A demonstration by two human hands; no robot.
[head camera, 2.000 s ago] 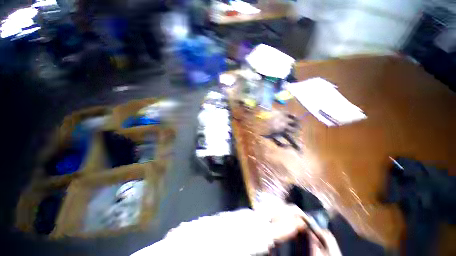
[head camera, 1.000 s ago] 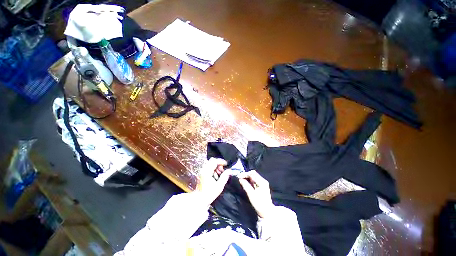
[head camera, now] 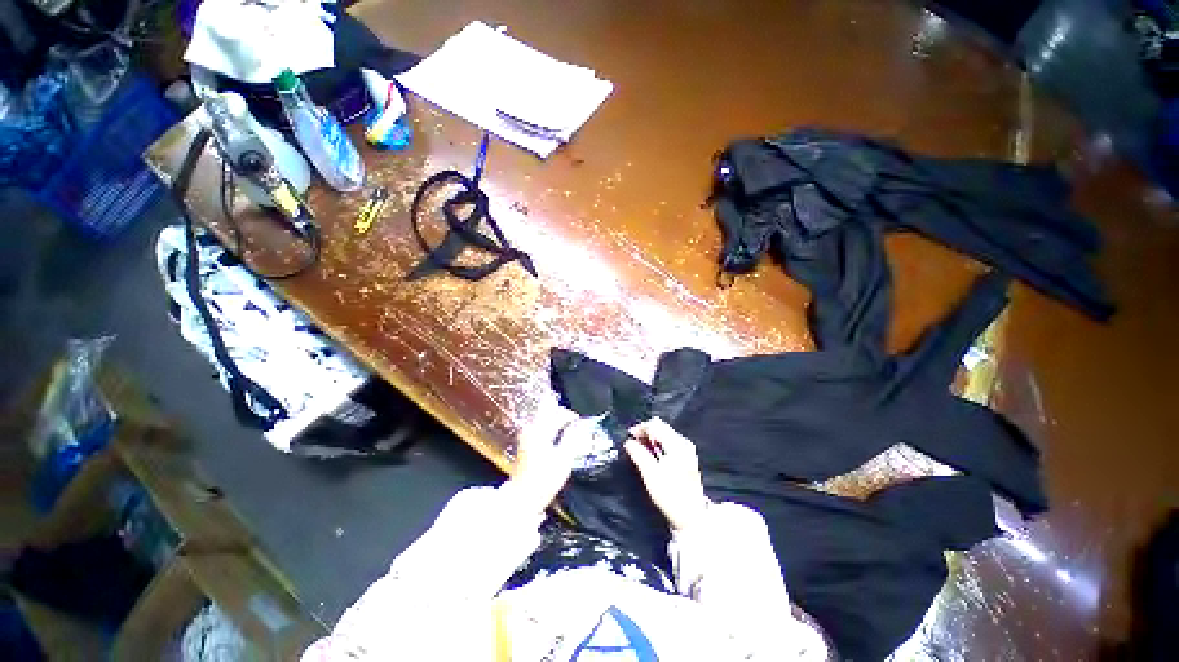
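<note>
A black garment (head camera: 802, 427) lies spread over the near edge of the table, its long narrow parts reaching right. My left hand (head camera: 553, 442) is at its left end, by a small pale, shiny item (head camera: 597, 446) between my hands; what it is, I cannot tell. My left fingers appear closed on this item. My right hand (head camera: 662, 468) is just right of it, fingertips pinched together at the garment's dark edge. The pinched cloth is small and partly hidden by my fingers.
A second black garment (head camera: 828, 207) lies farther back. A black strap (head camera: 459, 233), yellow cutter (head camera: 370, 211), papers (head camera: 511, 91), bottle (head camera: 323, 136) and corded tool (head camera: 265, 175) are on the table (head camera: 685, 78). Cardboard boxes (head camera: 194, 543) stand on the floor at left.
The view has swung from the boxes to the table, then shifted slightly. Since a second ago, my hands have moved slightly apart and the pale item between them shows more.
</note>
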